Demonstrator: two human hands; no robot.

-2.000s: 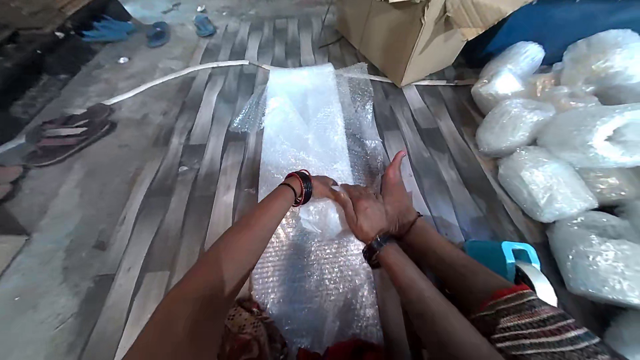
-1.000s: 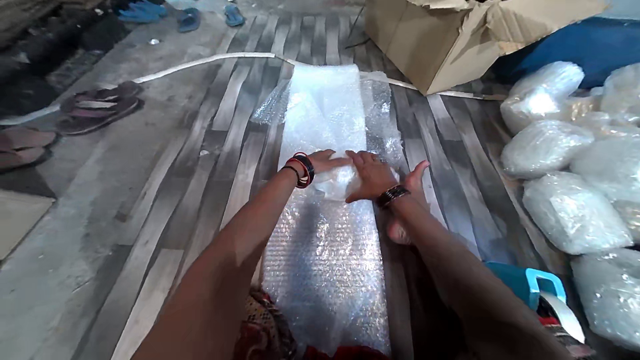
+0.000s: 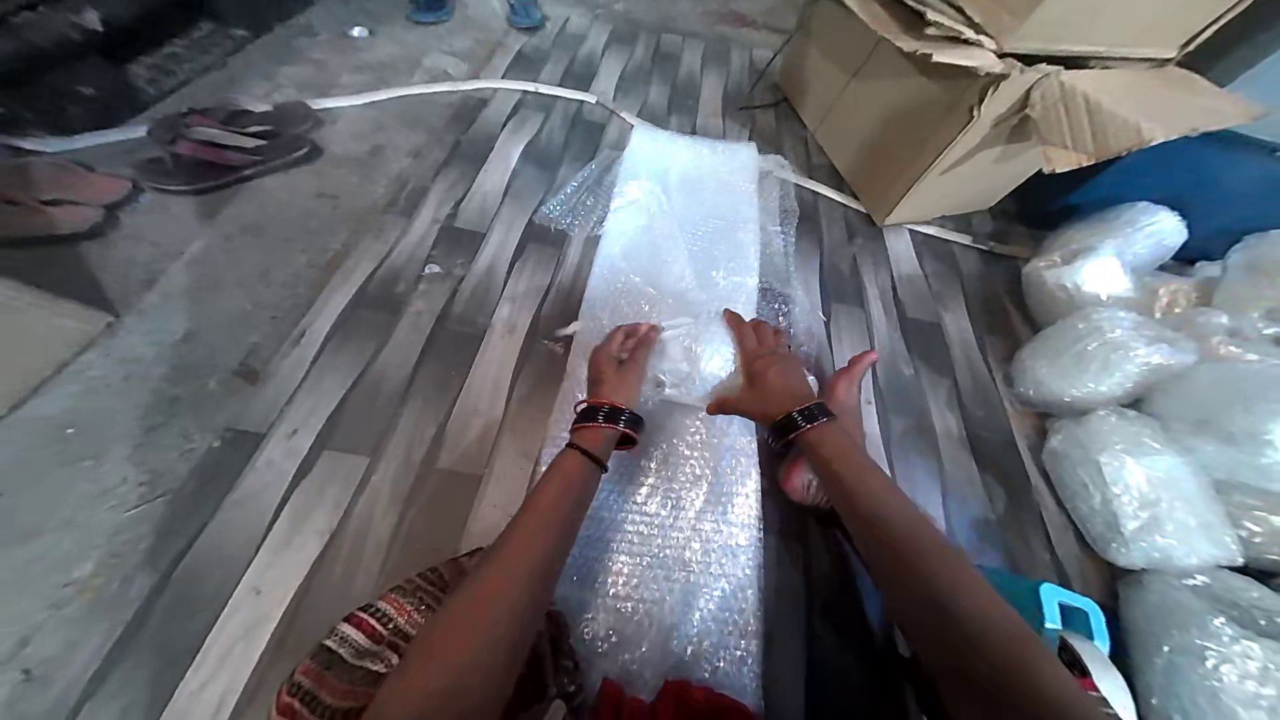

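Note:
A long strip of bubble wrap (image 3: pixel 670 560) lies on the wood-patterned floor sheet, running away from my lap, with a smooth whitish sheet (image 3: pixel 690 220) over its far half. At the middle of the strip is a small wrapped bundle (image 3: pixel 695 365) in clear plastic; what it holds cannot be told. My left hand (image 3: pixel 622 370) is at the left side of the bundle with fingers slightly curled. On the bundle's right side, my right hand (image 3: pixel 765 370) rests with thumb and fingers spread. Neither hand is closed around it. A bare foot (image 3: pixel 835 430) is just right of my right hand.
Several bubble-wrapped bundles (image 3: pixel 1140 485) are piled at the right. An open cardboard box (image 3: pixel 900 110) stands at the back right, before a blue object (image 3: pixel 1130 200). A tape dispenser with a light-blue handle (image 3: pixel 1075 615) lies at the lower right. Sandals (image 3: pixel 235 150) are at the left.
My hands have moved apart, from close together over the bundle to either side of it. More of the bundle shows between them. The wrap strip remains stretched out on the floor.

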